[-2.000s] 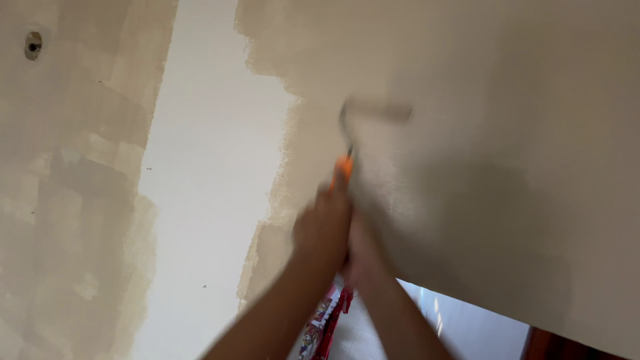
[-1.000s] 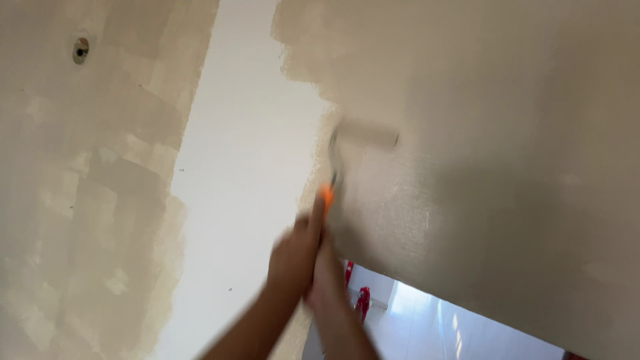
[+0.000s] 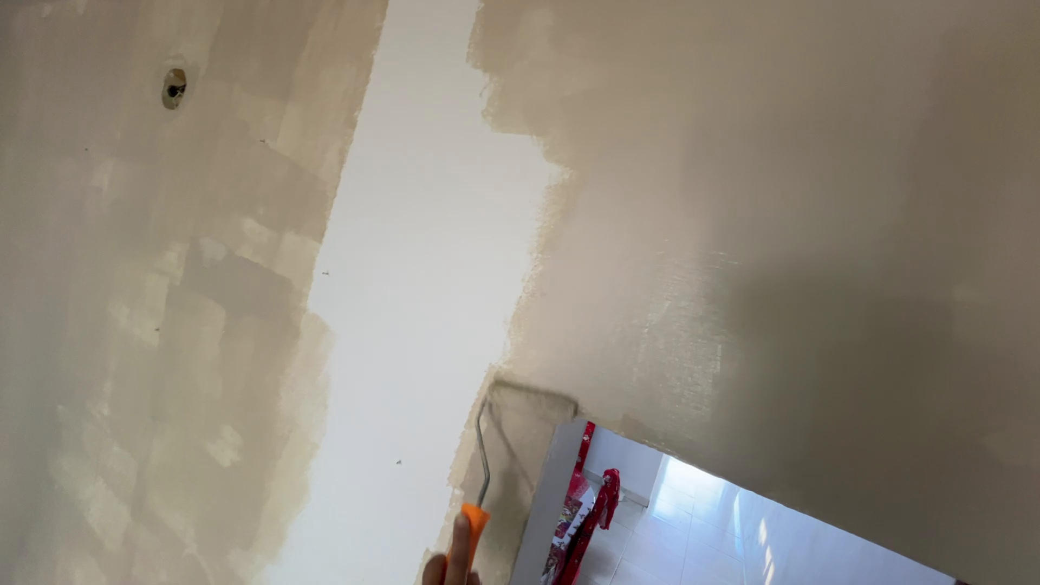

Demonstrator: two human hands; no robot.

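A paint roller with an orange handle (image 3: 473, 526) and a bent metal rod reaches up from the bottom edge. My left hand (image 3: 457, 556), mostly cut off by the frame, is closed around this handle, one finger lying along it. The roller sleeve (image 3: 536, 394) rests against the wall just above the top left corner of an opening. Beige-brown paint (image 3: 634, 203) covers the wall on the right, and patchy beige paint (image 3: 244, 187) covers the left. Between them runs a bare white strip (image 3: 422, 244) with a ragged right edge. My right hand is out of view.
An oval hole (image 3: 174, 88) with something dark inside sits in the wall at upper left. Through the opening, bordered by a pale edge (image 3: 548, 504), show a light tiled floor (image 3: 674, 528) and a red, paint-spotted object (image 3: 605, 500).
The roller has moved down the wall to the opening's corner. Both hands were on or near the handle earlier; now only part of one shows at the bottom. The view has shifted.
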